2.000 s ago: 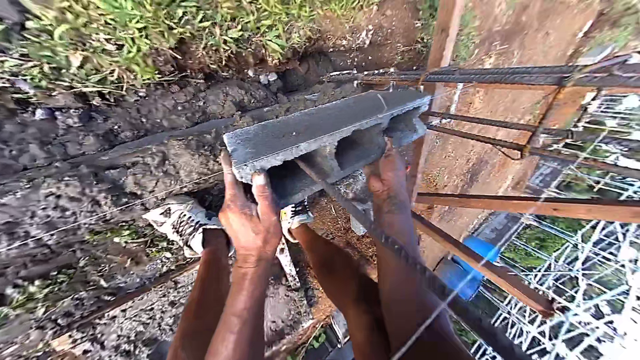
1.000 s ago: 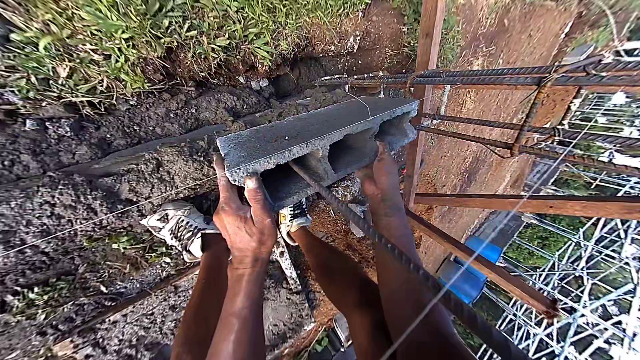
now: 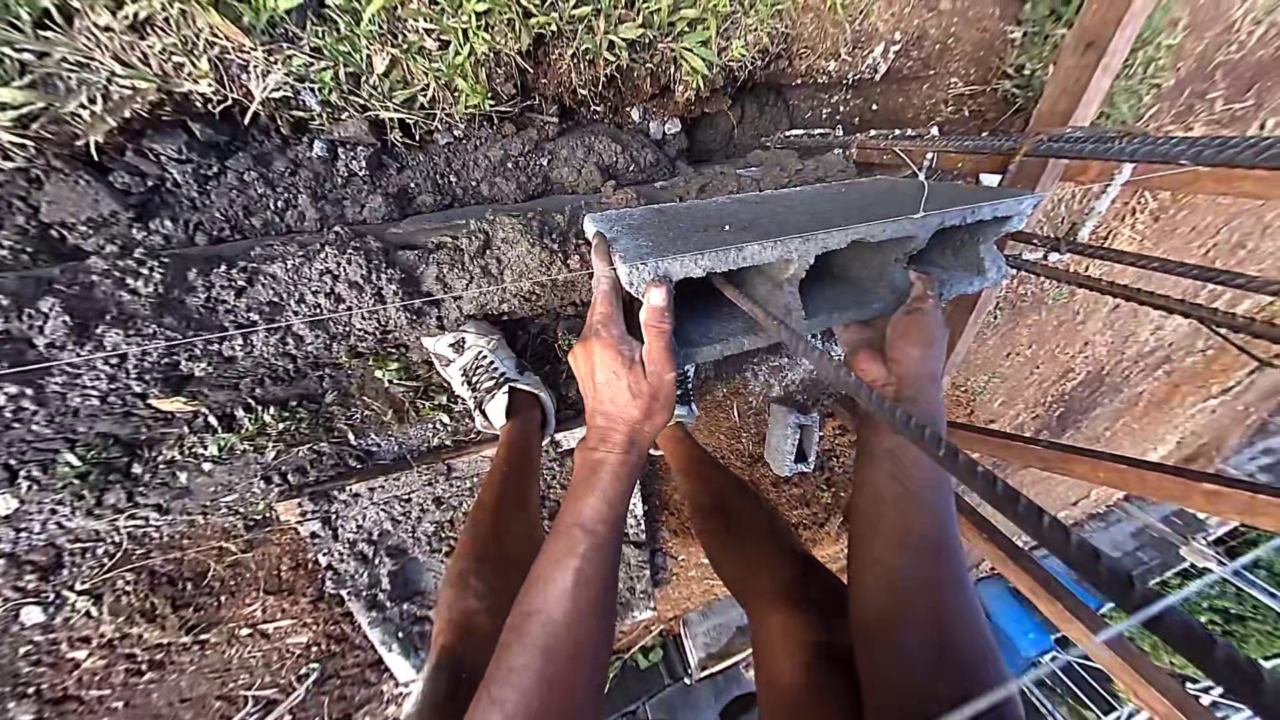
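A hollow concrete block point(image 3: 800, 225) sits at the centre, its open cells facing me. My left hand point(image 3: 625, 370) grips its left end, with the index finger and thumb at the edge. My right hand point(image 3: 900, 340) holds the lower side near the right cell, some fingers hidden. A ribbed steel rebar point(image 3: 900, 425) runs out of the block's left cell toward the lower right. A thin string line point(image 3: 300, 320) stretches along the block's near top edge, and a loop of cord is tied near its right end.
Wet mortar point(image 3: 300, 290) spreads left of the block, below the grass point(image 3: 400, 60). Several rebars point(image 3: 1150, 150) and wooden boards point(image 3: 1120, 470) stand at the right. A broken block piece point(image 3: 792, 440) lies below. A blue container point(image 3: 1015, 620) is at lower right.
Both hands have kept hold of the block. Between the earlier frames and now, the view has shifted slightly, and the block piece on the ground shows more clearly.
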